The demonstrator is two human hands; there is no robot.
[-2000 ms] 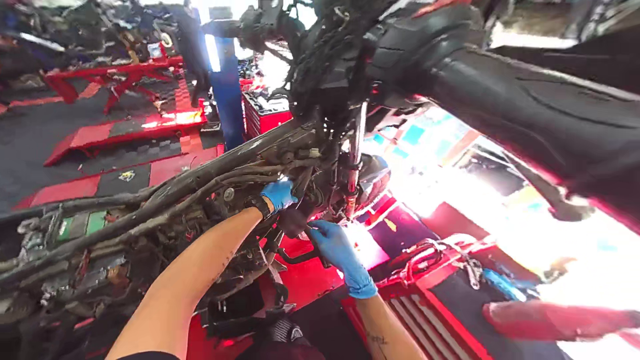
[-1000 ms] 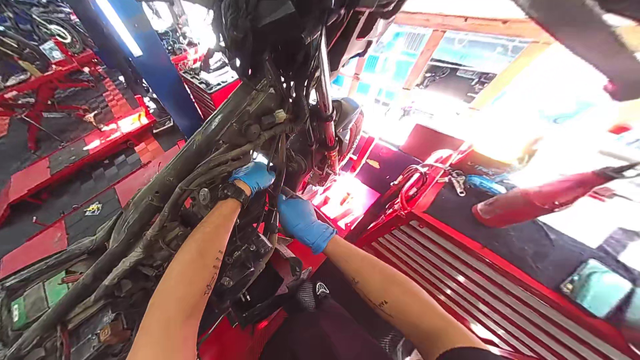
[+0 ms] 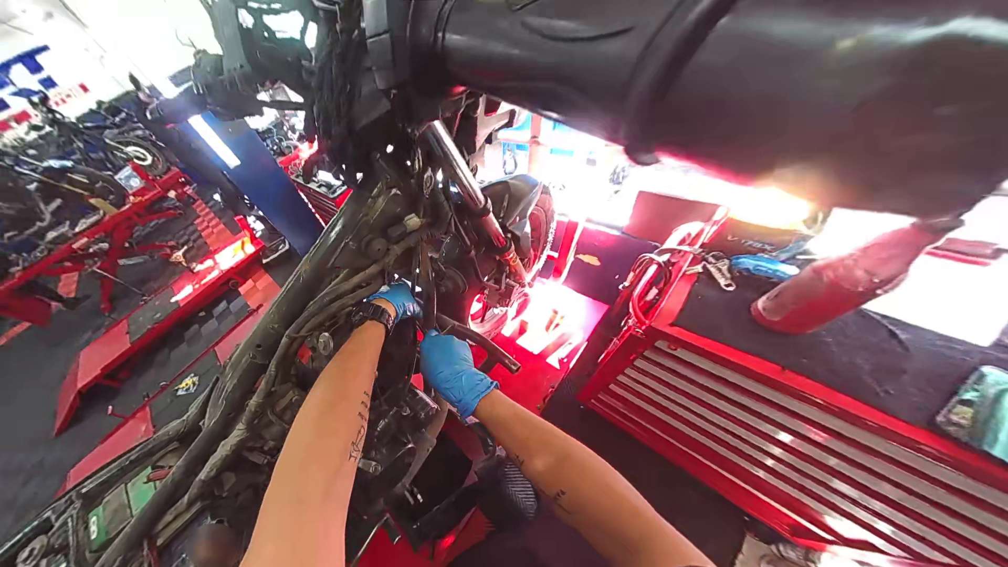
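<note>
A stripped motorcycle frame (image 3: 260,346) with cables along it runs from lower left to upper centre. My left hand (image 3: 400,301), in a blue glove with a dark watch at the wrist, reaches in among the parts beside the frame; its fingertips are hidden. My right hand (image 3: 453,366), also blue-gloved, is close by on the right, near a dark rubber hose (image 3: 484,345); whether it holds anything cannot be seen. Beyond both hands stand the chrome fork tube (image 3: 458,169) and the front wheel (image 3: 542,228). The engine (image 3: 394,441) lies below them.
On the right is a red tool chest (image 3: 756,425), its top bearing a red cylinder (image 3: 843,287), coiled red cables (image 3: 654,276) and a blue object (image 3: 762,268). A blue post (image 3: 252,173) and red lift platforms (image 3: 157,323) stand left. A large dark tube (image 3: 669,94) crosses overhead.
Both hands stay among the parts beside the frame. The view has shifted, bringing the large dark tube back across the top. The dark hose beside my right hand shows more plainly than one second ago.
</note>
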